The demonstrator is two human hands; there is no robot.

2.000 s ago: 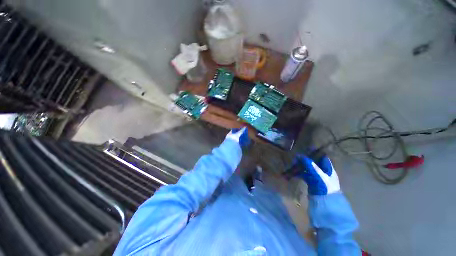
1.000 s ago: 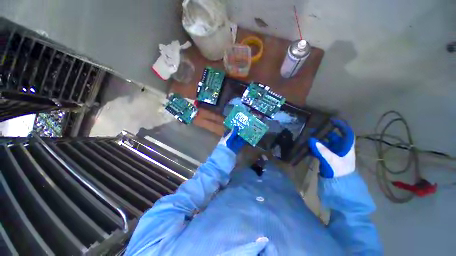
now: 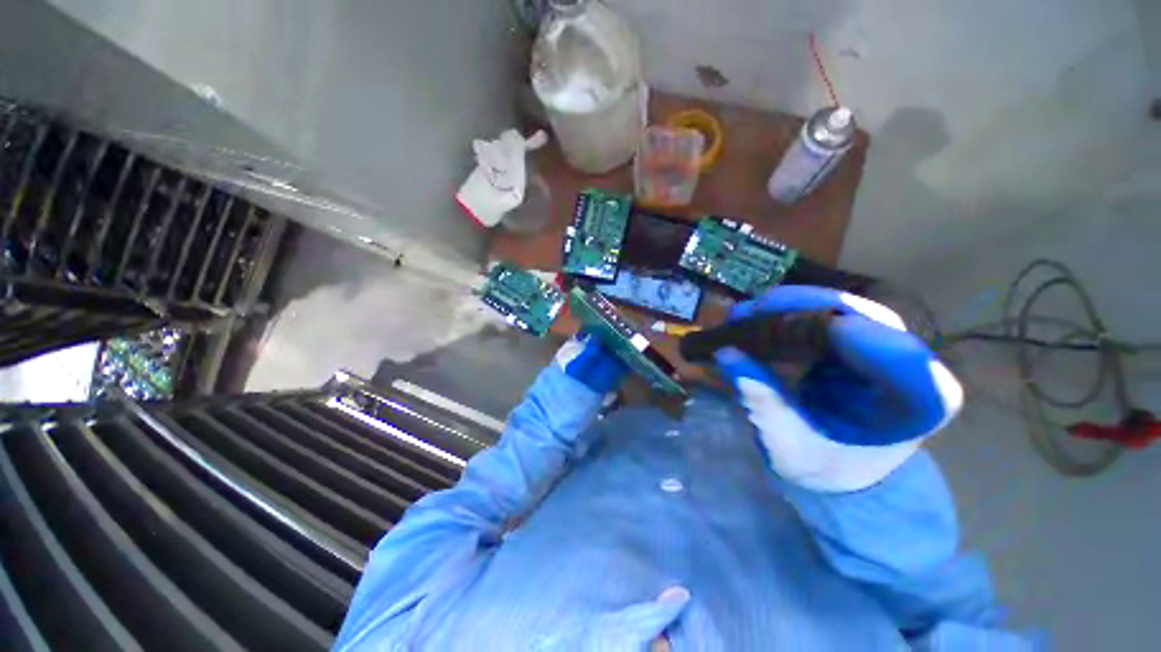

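Observation:
My left hand (image 3: 596,366), in a white and blue glove, holds a green circuit board (image 3: 624,341) by its lower left side. The board is tilted, nearly edge-on to the view. My right hand (image 3: 840,389), gloved and large in view, is closed around a dark thick torch (image 3: 764,339). The torch's tip points left, close to the board's right end. Other green boards lie behind: one upright (image 3: 597,234), one at the right (image 3: 738,256) and one at the left (image 3: 521,299). A dark flat tray (image 3: 662,240) with a bluish patch is partly hidden by my hands.
A whitish jug (image 3: 588,89), clear plastic cup (image 3: 668,166), yellow ring (image 3: 698,134) and spray can (image 3: 811,155) stand at the back of the brown board (image 3: 834,219). A crumpled glove (image 3: 499,178) lies left. Dark ribbed racks (image 3: 191,510) fill the left; a coiled cable (image 3: 1050,369) lies right.
My left hand has lifted the circuit board and tipped it from face-up to nearly edge-on. My right hand has come in from the right, raised, bringing the torch to the board.

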